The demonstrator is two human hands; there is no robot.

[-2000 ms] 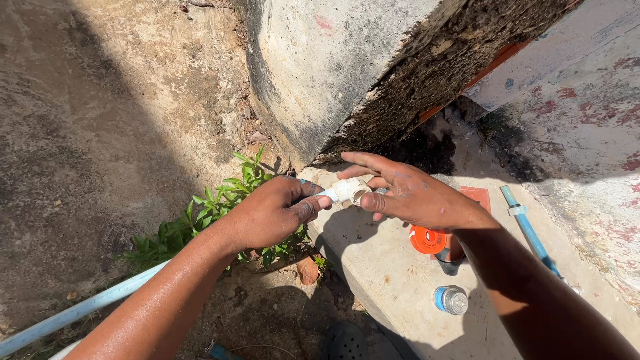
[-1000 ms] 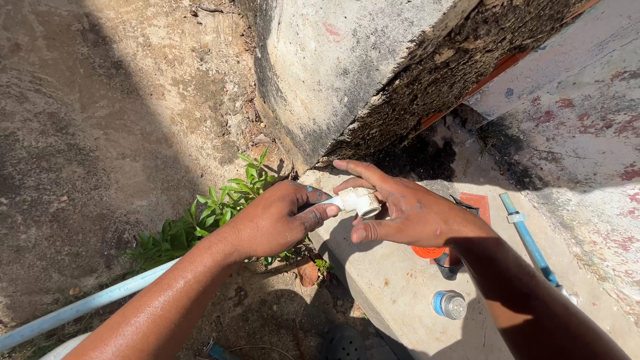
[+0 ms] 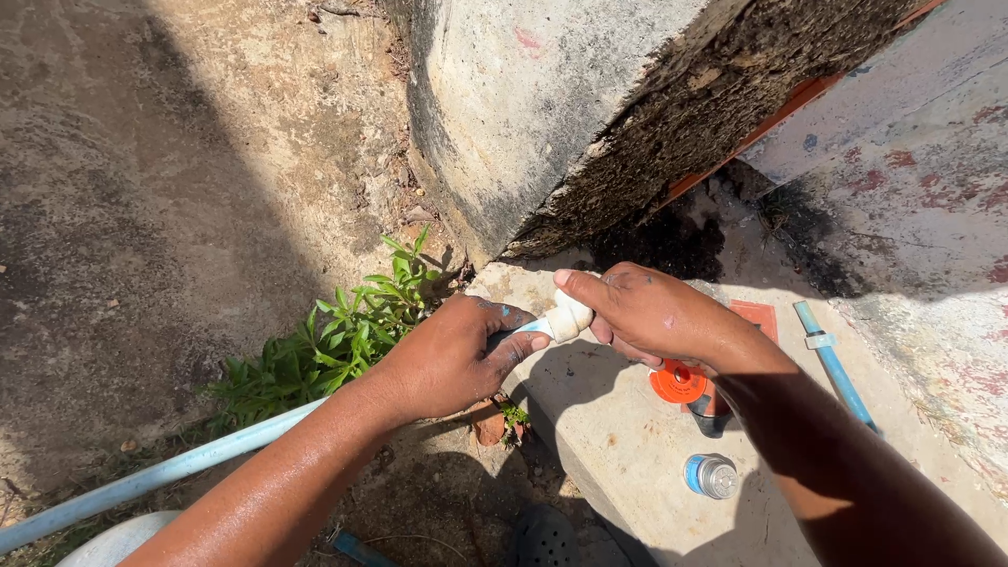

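Note:
My left hand (image 3: 465, 354) grips a blue plastic pipe (image 3: 539, 327) between thumb and fingers, close to its end. On that end sits a white plastic pipe fitting (image 3: 568, 316), and my right hand (image 3: 650, 311) is closed around its far side, thumb on top. The fingers of the right hand are partly hidden under the fitting. Below the right hand an orange round spool or disc (image 3: 678, 381) lies on the concrete ledge, beside a dark object. A small can with a metal lid (image 3: 711, 476) is nearer to me.
A long light-blue pipe (image 3: 197, 454) runs from the lower left toward the leafy plant (image 3: 346, 339). On the ledge (image 3: 622, 441), a short blue pipe piece (image 3: 839, 370) lies at the right by the painted wall (image 3: 945, 236). A concrete block (image 3: 528, 102) rises ahead. A perforated shoe (image 3: 543, 535) shows below.
My right hand has shifted from spread fingers beside the fitting to a closed grip around it, thumb over the top. The left hand stays on the pipe.

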